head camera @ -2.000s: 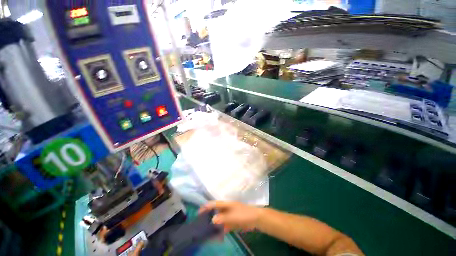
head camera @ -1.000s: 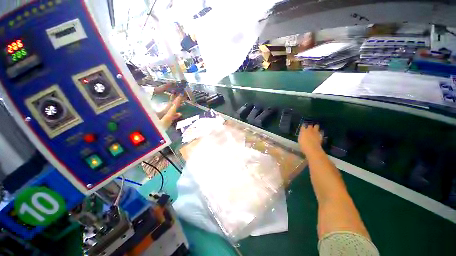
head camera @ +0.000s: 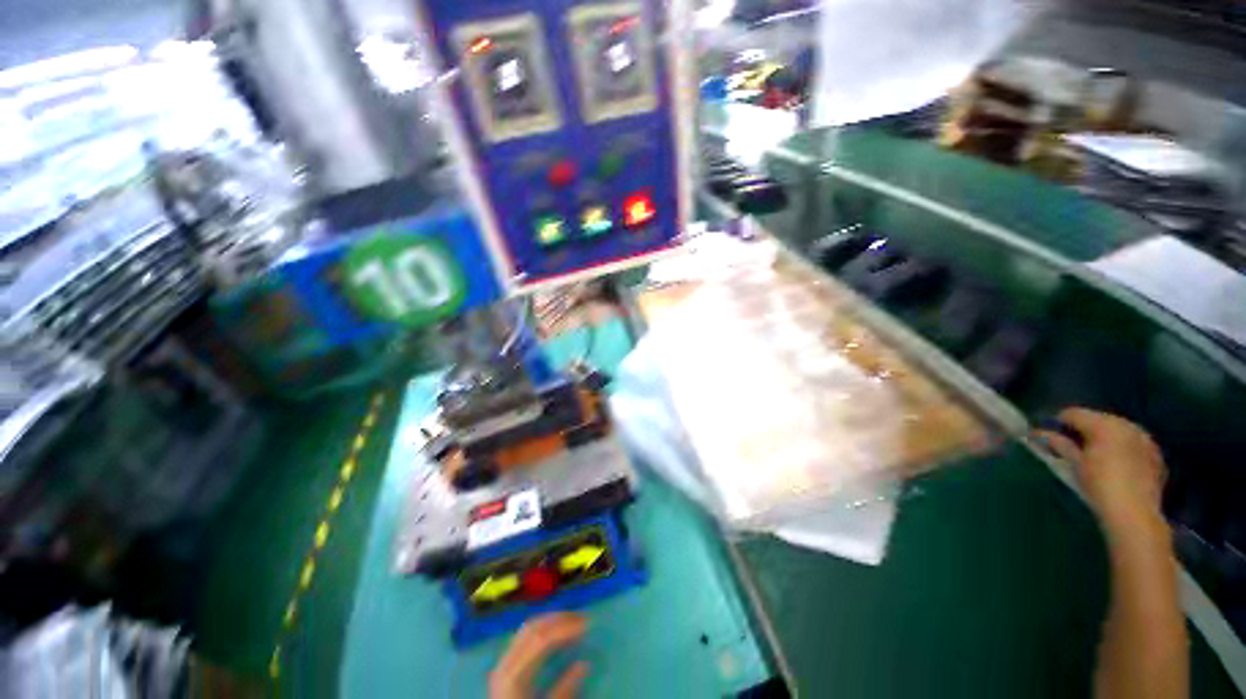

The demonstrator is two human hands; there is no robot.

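Observation:
My left hand (head camera: pixel 540 658) shows at the bottom edge, just below the press's blue front strip with yellow arrows (head camera: pixel 543 574); its fingers are apart and it looks empty. My right hand (head camera: pixel 1118 462) is at the right, over the near rail of the green conveyor, fingers partly curled, with no part visible in it; it is blurred. The press fixture (head camera: pixel 526 444) has an orange-brown bed and dark clamps on a grey plate (head camera: pixel 554 498). No housing can be made out on it. Dark housings (head camera: pixel 888 273) lie spaced along the conveyor.
The blue control box (head camera: pixel 588 150) hangs above the press, beside a green "10" sign (head camera: pixel 403 277). Clear plastic (head camera: pixel 779 369) covers a brown board (head camera: pixel 943 421) between press and conveyor. A white sheet (head camera: pixel 850 526) lies beneath. Yellow-black floor tape (head camera: pixel 325 526) runs at left.
The view has swung left, bringing the whole press into sight. The dark housing held earlier is no longer in my hands. My right hand has come back from the conveyor row; my left hand has appeared.

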